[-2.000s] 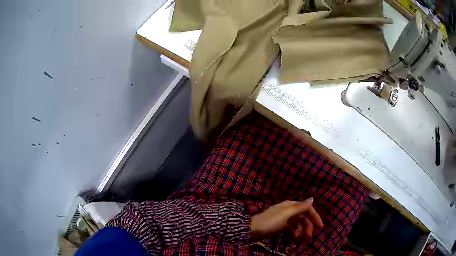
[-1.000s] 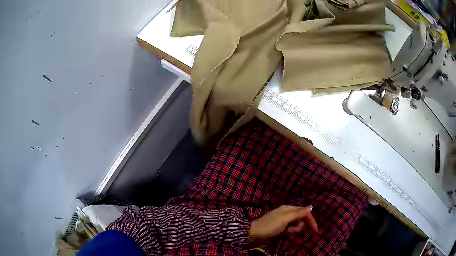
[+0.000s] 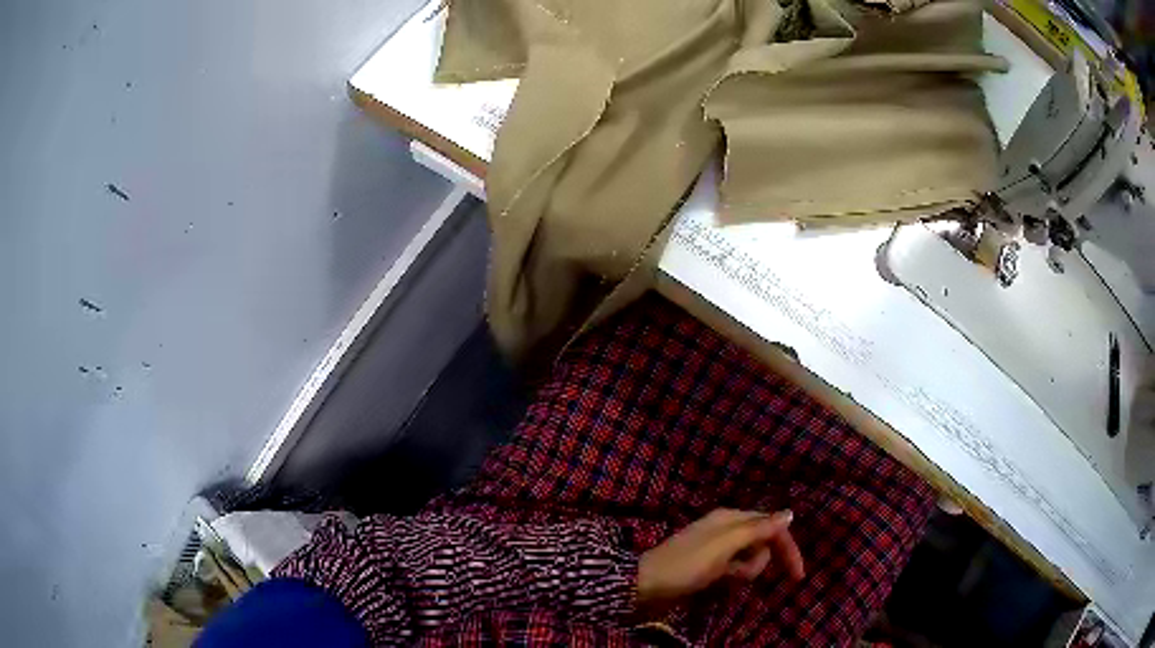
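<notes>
Khaki cloth panels (image 3: 861,139) lie on the white machine table, with one edge beside the needle area (image 3: 1001,247). One khaki piece (image 3: 557,203) hangs over the table's front edge onto the lap. My left hand (image 3: 716,553) is over the plaid apron (image 3: 709,418), in a striped sleeve, away from the cloth. Its fingers are loosely bent, the index finger reaches out further, and I see nothing held. My right hand is not in view.
The white sewing machine (image 3: 1077,139) stands at the right. A slim black tool (image 3: 1113,386) lies on its bed. The table's wood edge (image 3: 811,380) runs diagonally above the lap. More khaki cloth (image 3: 184,623) is at the lower left.
My left hand's fingers have drawn in a little and sit closer together than two seconds ago. The view has shifted slightly. The khaki cloth lies much as before.
</notes>
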